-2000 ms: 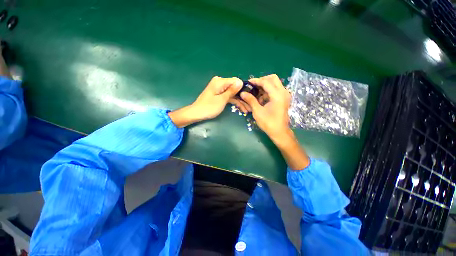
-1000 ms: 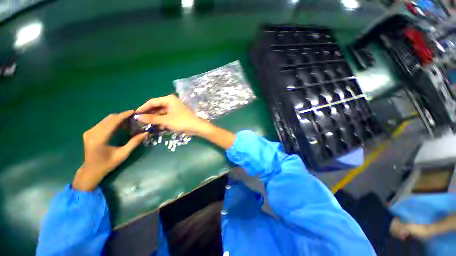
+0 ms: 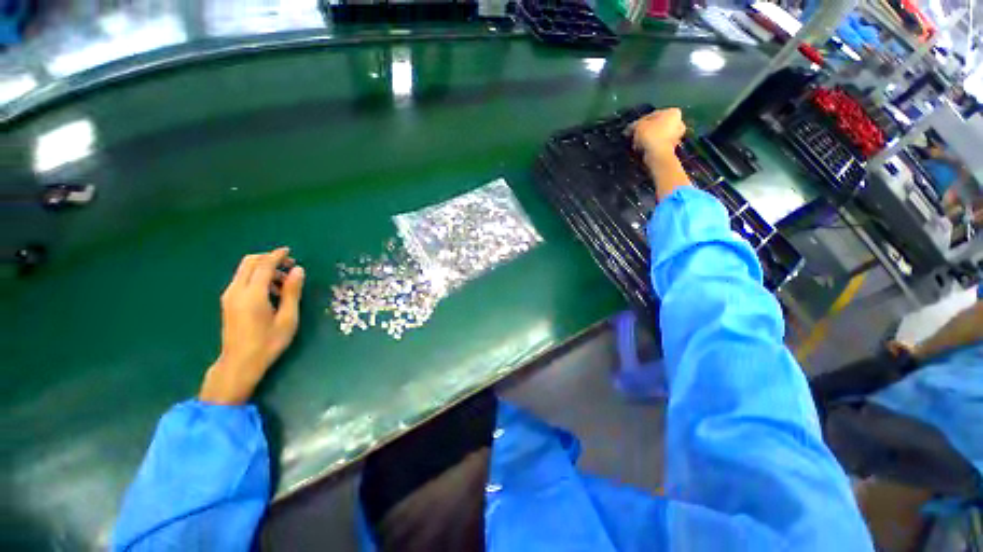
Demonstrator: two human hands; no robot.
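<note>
My left hand (image 3: 257, 319) is low over the bench at the left, fingers loosely curled and thumb apart; I see no part in it. My right hand (image 3: 660, 135) is at the far part of the black tray stack (image 3: 591, 178). Its fingers point down and are curled, and its fingertips and anything in them are hidden. Small silvery metal pieces (image 3: 377, 299) lie in a loose pile between my hands. A clear bag full of such pieces (image 3: 474, 232) touches the pile's right side.
Two small dark parts lie at the far left, one with a pale end (image 3: 68, 195) and one nearer (image 3: 29, 258). More black trays (image 3: 566, 22) stand beyond the bench's far edge. Racks with red parts (image 3: 848, 119) are at the upper right. Another person's blue sleeve (image 3: 938, 394) is at the right.
The view has turned to the right. My hands, earlier together at a dark housing, are now apart. My right hand has moved away to the trays. More of the loose pile is uncovered.
</note>
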